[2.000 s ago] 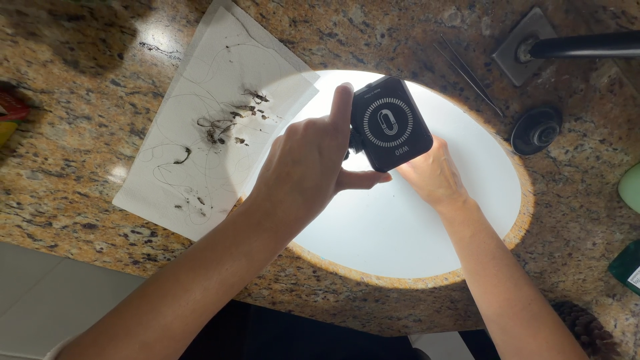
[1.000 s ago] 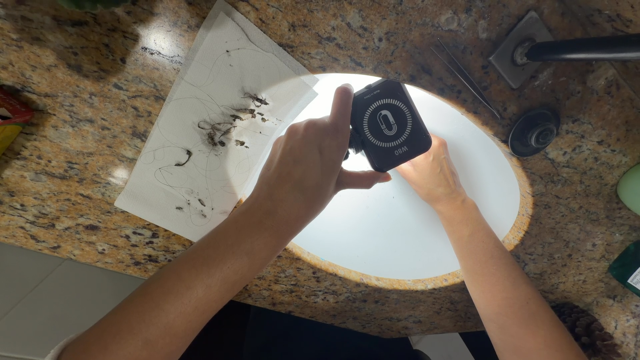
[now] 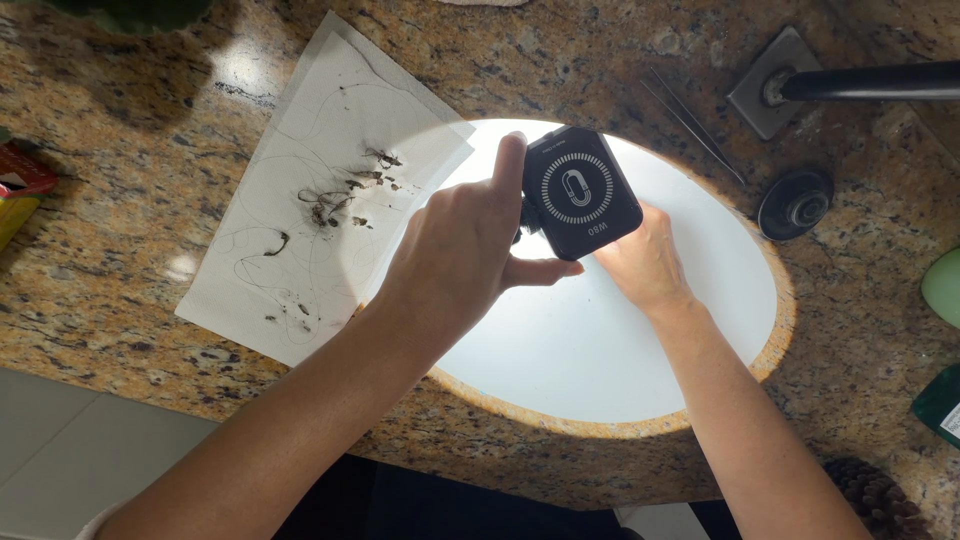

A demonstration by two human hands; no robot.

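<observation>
My left hand (image 3: 457, 247) grips a black, square work light (image 3: 581, 191) by its edges, thumb below and a finger above. The light's dark back faces the camera, and its beam falls on the white oval sink basin (image 3: 570, 360). Partly behind the light, my right hand (image 3: 645, 259) reaches down into the basin; its fingers are hidden, so what it holds cannot be seen. Left of the basin, white paper towels (image 3: 262, 180) carry clumps of dark hair and debris (image 3: 326, 206), with loose strands spread around them.
Beyond the basin's right rim, metal tweezers (image 3: 697, 127) and a black drain stopper (image 3: 796, 204) lie on the granite counter (image 3: 150, 247). A black faucet (image 3: 870, 81) rises from a square base. Green containers (image 3: 943, 285) and a pine cone (image 3: 874, 495) are at the right edge.
</observation>
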